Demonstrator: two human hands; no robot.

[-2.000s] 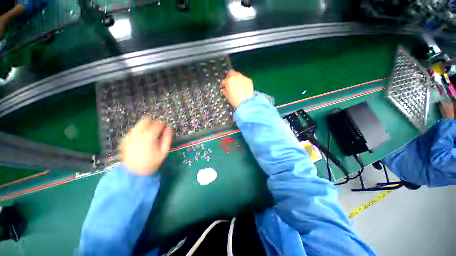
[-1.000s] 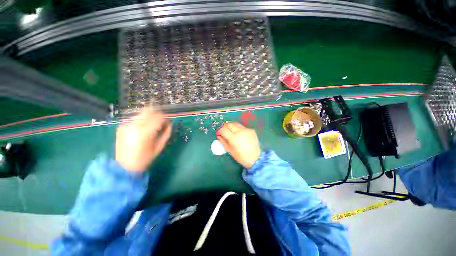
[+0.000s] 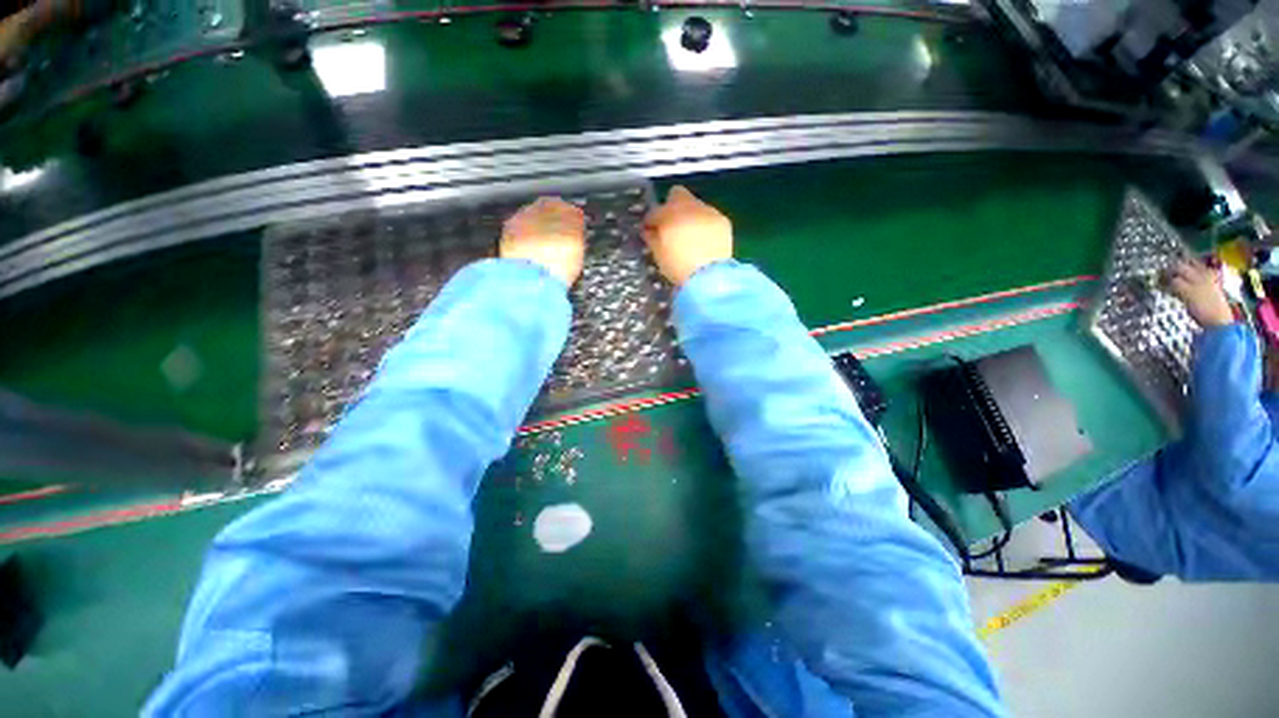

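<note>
The component tray [image 3: 379, 288] lies beyond the red edge line, with rows of small shiny parts. My left hand [image 3: 547, 236] is over its upper right part, fingers curled down. My right hand [image 3: 686, 233] is at its upper right corner. The fingertips of both hands are too small and blurred to tell whether they hold a part. Several small silvery components [image 3: 554, 457] lie loose on the green mat, beside a pile of short red wires [image 3: 638, 438]. The white work pad [image 3: 563, 527] lies nearer to me.
A black power unit [image 3: 1007, 418] with cables stands right of my right sleeve. A black stand [image 3: 858, 386] is partly hidden by that sleeve. Another tray [image 3: 1147, 288] is at the far right, with another person's hand [image 3: 1202, 293] on it. A metal rail [image 3: 786, 146] runs behind the trays.
Both hands have moved from the mat area up onto the far part of the tray. The view has tilted up, and my right sleeve now covers where the yellow roll and sponge were.
</note>
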